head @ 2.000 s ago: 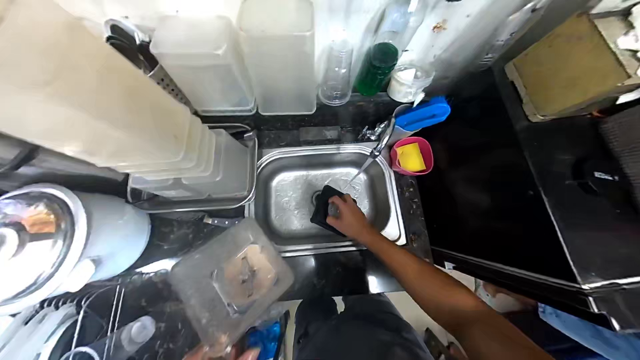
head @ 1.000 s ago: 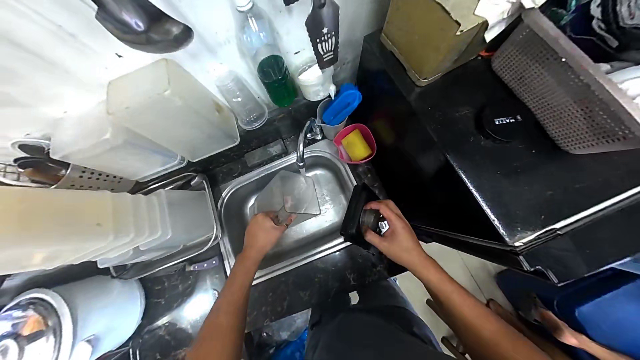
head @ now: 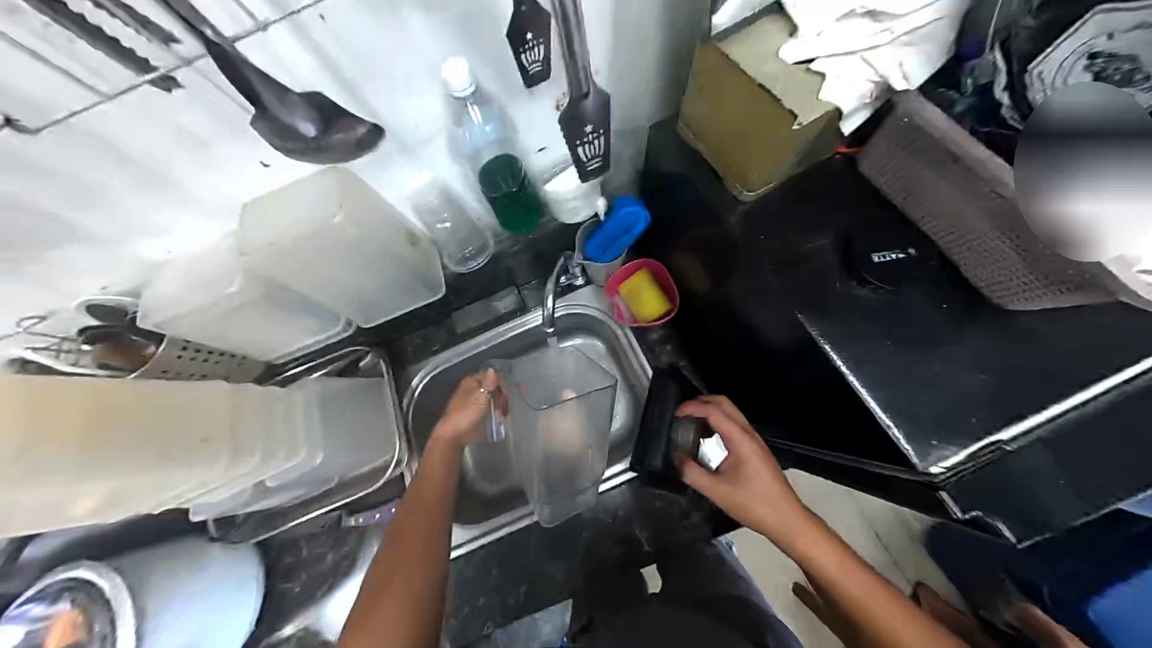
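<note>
My left hand [head: 474,407] grips the handle of a clear plastic blender jar [head: 562,441], tilted over the stainless steel sink [head: 486,477]. The jar's open mouth lies just below the spout of the chrome faucet [head: 551,310]; whether water runs into it is hard to tell. To the right, at the sink's edge, my right hand [head: 733,454] holds a black lid [head: 657,432] by its round knob. Lid and jar are apart. Behind the sink's right corner a pink cup [head: 668,277] holds a yellow sponge [head: 644,297].
Upturned plastic containers [head: 342,247] and a bottle of green liquid [head: 509,193] line the wall. Stacked containers [head: 180,441] stand left of the sink. A grey perforated basket [head: 972,216] and a worn box [head: 756,117] are at the right. Another person's foot [head: 954,621] shows at lower right.
My left hand has brought the jar from left of the sink to under the faucet. The black lid, over the basin in the earliest frame, is now at its right edge in my right hand.
</note>
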